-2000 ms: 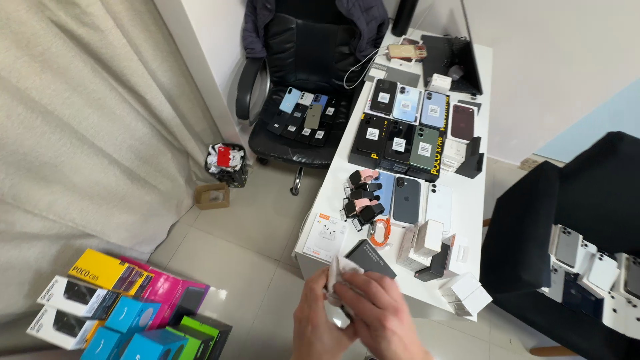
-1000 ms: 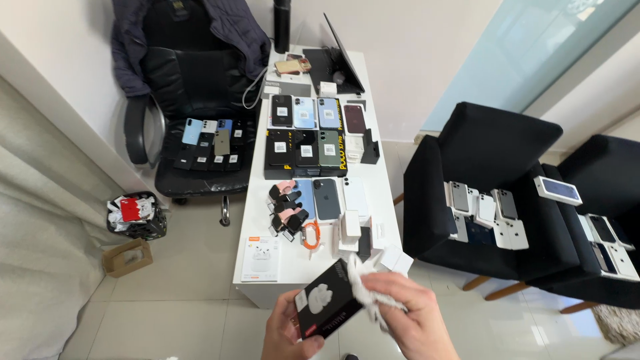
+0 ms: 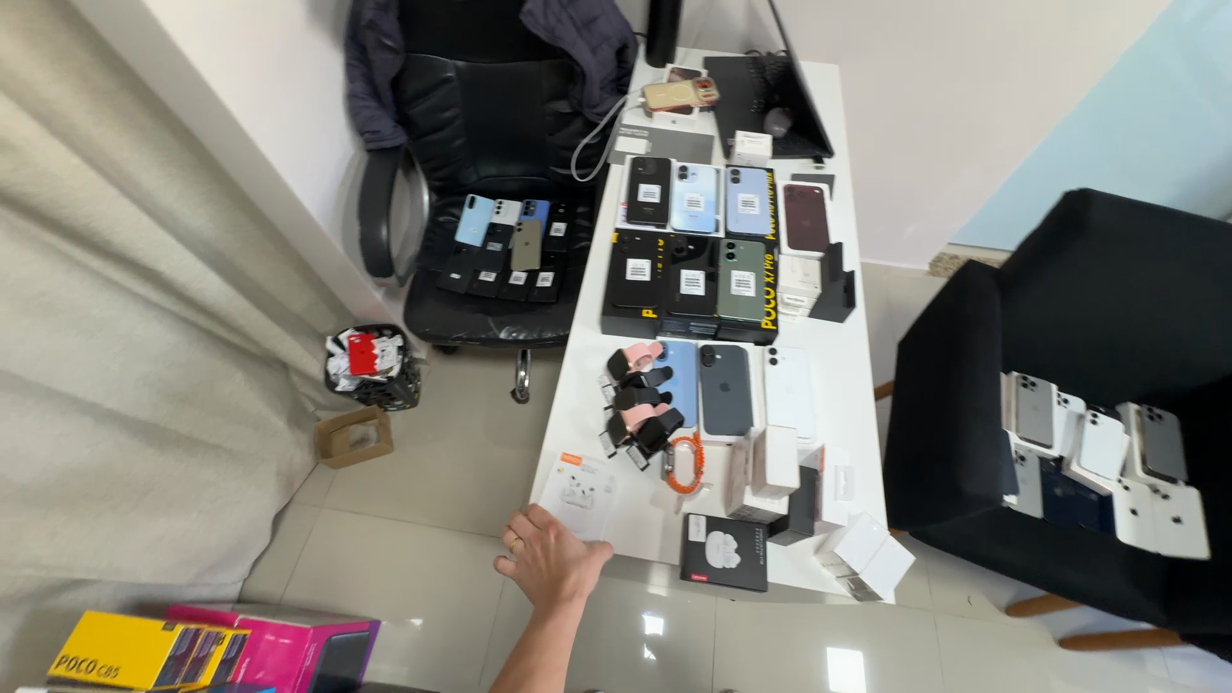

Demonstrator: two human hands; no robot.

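Note:
My left hand [image 3: 551,558], a ring on one finger, is at the table's near left corner, against the lower edge of a white earbuds box [image 3: 577,493]. Its thumb is spread to the right and its fingers point left; no object shows clearly in its grasp. My right hand is out of view. A black earbuds box [image 3: 724,552] lies flat at the table's near edge, right of my left hand. Between the two boxes and farther back are an orange coiled cable [image 3: 685,464] and several smartwatches [image 3: 643,409] with pink and black straps.
Phones on boxes [image 3: 691,279] cover the table's middle, with small white boxes [image 3: 866,558] at its near right corner. Phones also lie on the office chair [image 3: 500,313] and the black chair [image 3: 962,385]. A wastebasket [image 3: 390,380], cardboard box [image 3: 354,438] and phone boxes [image 3: 279,635] stand left.
The black earbuds box, held in my left hand a second ago, now lies on the table. My left hand is at the white box. My right hand, with the white cloth-like item, has left view.

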